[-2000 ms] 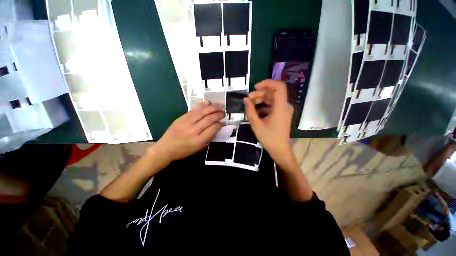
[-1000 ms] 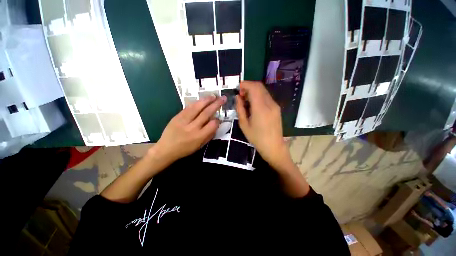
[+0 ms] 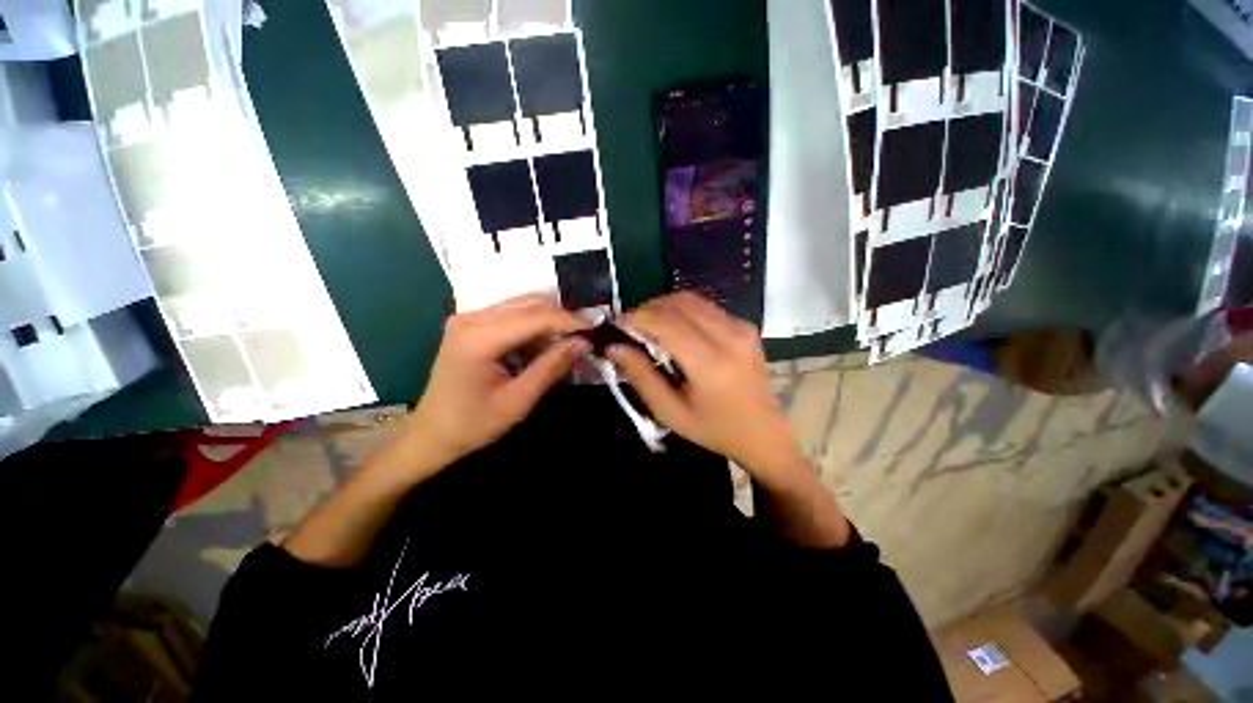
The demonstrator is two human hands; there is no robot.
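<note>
The white receiving sheet [image 3: 526, 144] lies upright in front of me, with two columns of black near-squares; the lowest visible black piece [image 3: 585, 279] is in its right column. My left hand [image 3: 498, 368] and my right hand [image 3: 694, 368] meet below it at the bench edge. Between them they hold the source sheet [image 3: 634, 401], a narrow strip with black parts and a white edge, bent and seen nearly edge-on. My fingertips touch it from both sides; whether a single black piece is being peeled is hidden by the fingers.
A smartphone [image 3: 712, 206] with a lit screen lies right of the sheet. Further right are a plain white backing sheet [image 3: 808, 192] and a fanned stack with black squares [image 3: 923, 165]. A glaring blank sheet stack [image 3: 206, 234] and white waste liner [image 3: 55, 220] lie left. Cardboard boxes [image 3: 1010, 659] stand below right.
Both hands have left the receiving sheet and come together at the bench edge, on the source sheet, which is now lifted and bent. Another black piece shows in the right column. The view has shifted.
</note>
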